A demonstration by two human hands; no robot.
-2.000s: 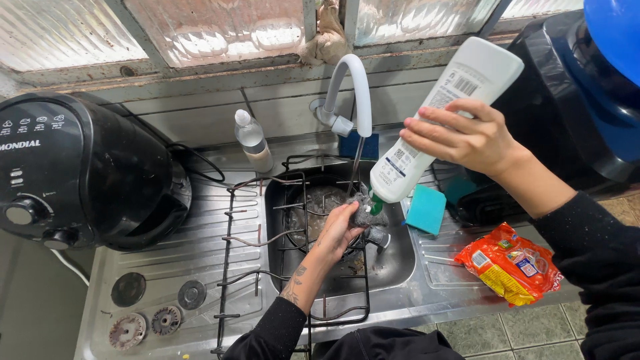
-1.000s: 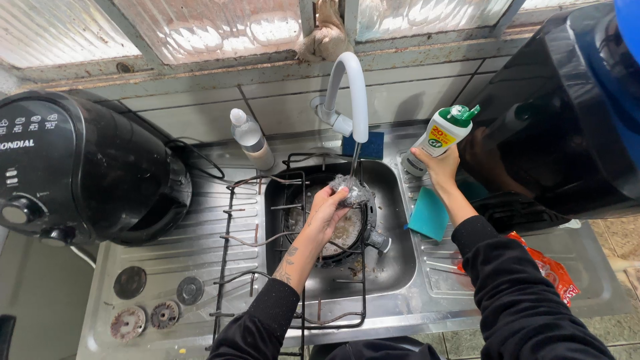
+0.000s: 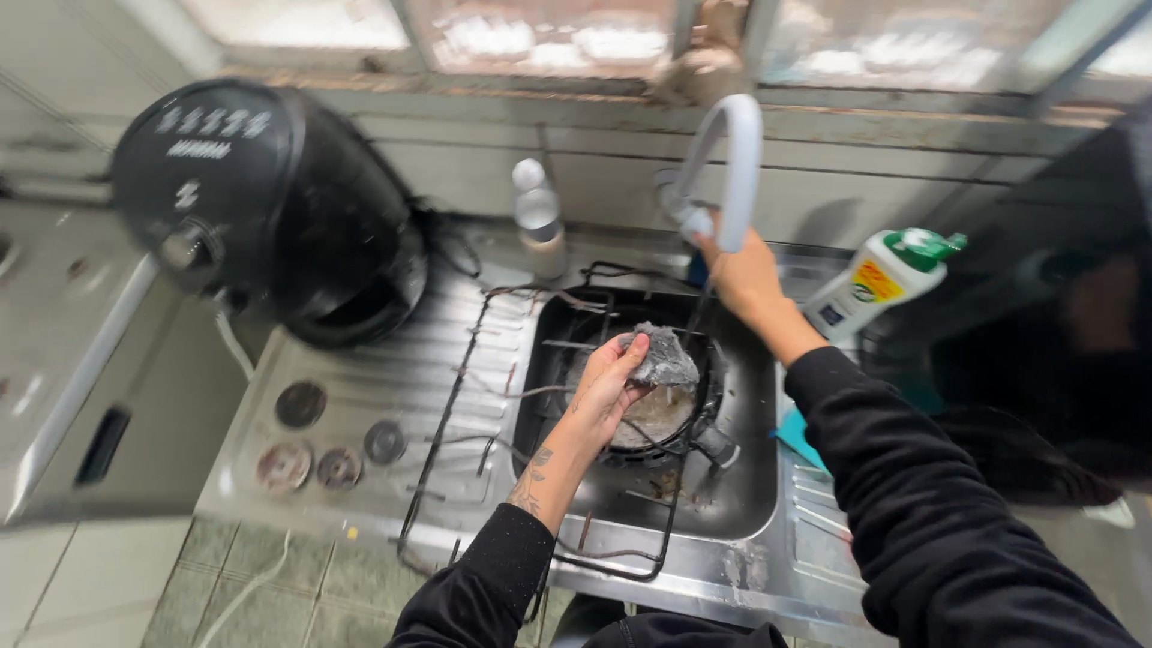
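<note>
My left hand (image 3: 614, 382) pinches a grey steel wool pad (image 3: 668, 356) above the steel sink (image 3: 751, 504). My right hand (image 3: 740, 270) is at the valve of the white curved faucet (image 3: 743, 171); its fingertips are partly hidden behind the spout, so their hold is unclear. Below the pad, a round pan (image 3: 652, 423) with cloudy contents sits in the sink. A black wire stove grate (image 3: 445, 414) lies across the sink and the ribbed drainboard. The white detergent bottle with a green cap (image 3: 868, 283) stands right of the faucet.
A black air fryer (image 3: 270, 207) stands at the left, near several burner parts (image 3: 338, 468). A clear bottle with a white top (image 3: 538, 216) is by the wall. A teal sponge (image 3: 801, 441) lies partly under my right arm, beside a large black object (image 3: 1062, 333).
My right hand has let go of the detergent bottle and moved left to the faucet. Earlier it tipped the bottle over the pad. My left hand still holds the pad. The view has shifted left.
</note>
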